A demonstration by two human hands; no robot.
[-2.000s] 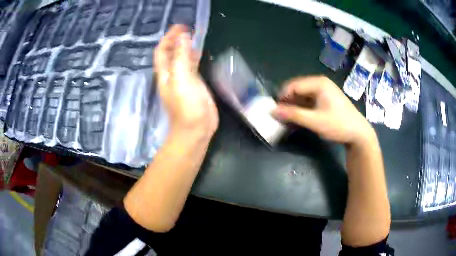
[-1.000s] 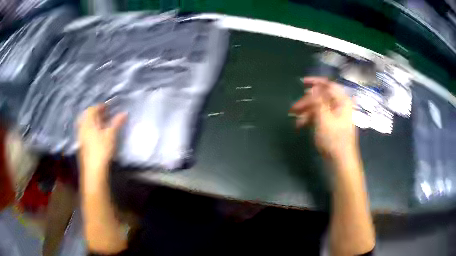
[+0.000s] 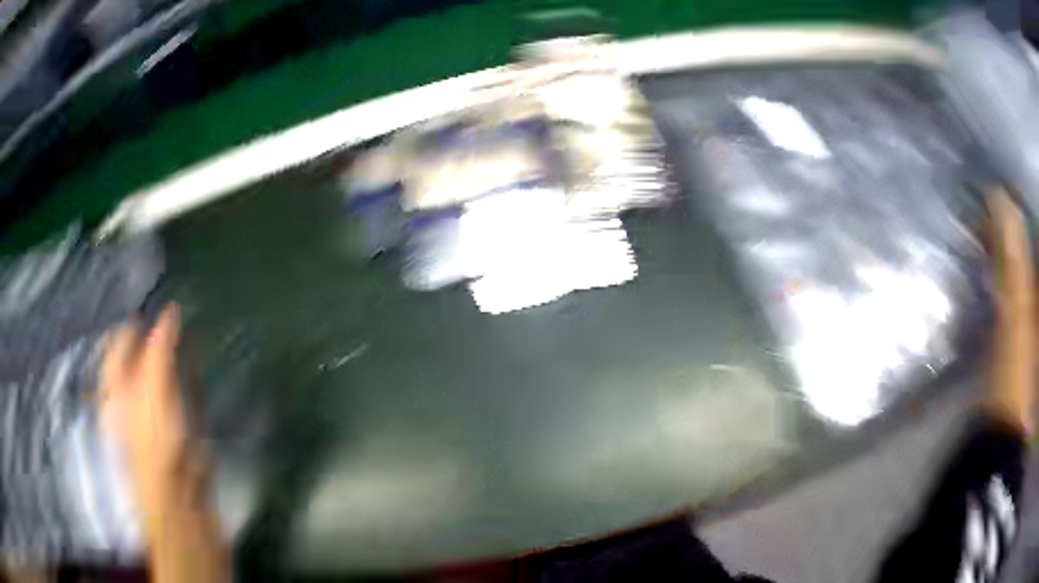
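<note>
The view is heavily blurred. My left hand (image 3: 154, 427) is at the lower left, in front of the edge of the grey-white blister tray (image 3: 68, 456). Its fingers point up; whether it holds anything is unclear. My right hand (image 3: 1012, 296) is at the far right rim, beside the shiny clear parts tray (image 3: 843, 262) and partly cut off. Its fingers and anything in them cannot be made out. A pile of boards with pale display faces (image 3: 547, 245) lies at the back middle of the dark green mat (image 3: 456, 387).
A white strip (image 3: 308, 142) runs along the back of the mat, with a green surface (image 3: 376, 57) beyond it. Dark blurred shapes are at the upper left. Another pale, shiny sheet or tray (image 3: 991, 80) is at the upper right. The grey floor (image 3: 820, 501) shows at the lower right.
The view has swung right, so the board pile now sits mid-view and the left tray is mostly out. My right hand has moved from beside the pile to the right tray's far side.
</note>
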